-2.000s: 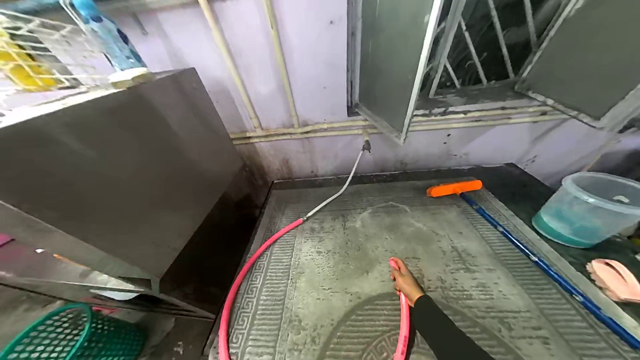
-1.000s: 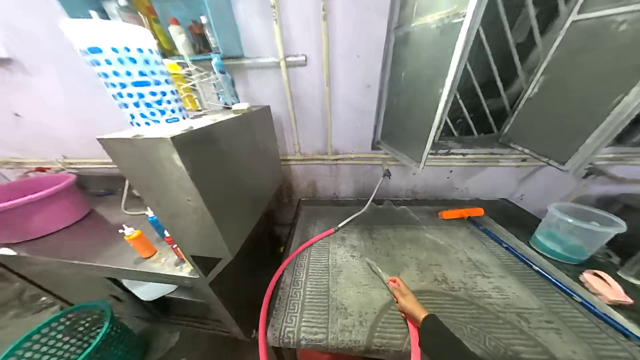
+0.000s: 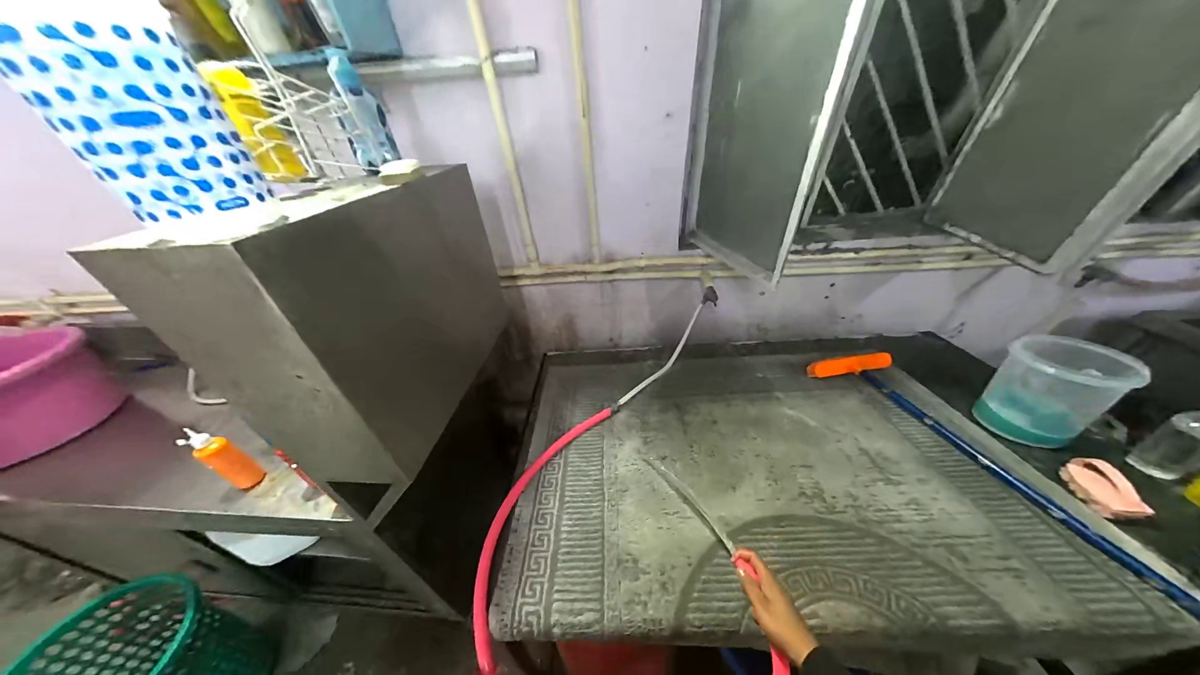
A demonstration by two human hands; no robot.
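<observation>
My right hand (image 3: 773, 605) grips the end of a pink hose, low in the middle of the view. A stream of water (image 3: 689, 502) runs from it up and to the left onto a grey patterned mat (image 3: 750, 459), which lies over a table-like surface and looks wet. The pink hose (image 3: 506, 511) curves along the mat's left side and joins a thinner pale hose (image 3: 661, 373) fixed to a tap (image 3: 710, 296) at the wall. A squeegee or brush with an orange head (image 3: 848, 365) and blue pole lies along the mat's right side. My left hand is not in view.
At right stand a clear bucket (image 3: 1059, 384) of greenish liquid and a pink scrubbing brush (image 3: 1106, 487). At left are a metal cabinet (image 3: 375, 309), an orange bottle (image 3: 228, 459), a pink tub (image 3: 56, 394) and a green basket (image 3: 192, 619). Open window panes (image 3: 778, 122) jut out above.
Water now streams from the hose end, none plain two seconds ago. The stream has turned more to the left than a second ago. The view has swung left since the first frame.
</observation>
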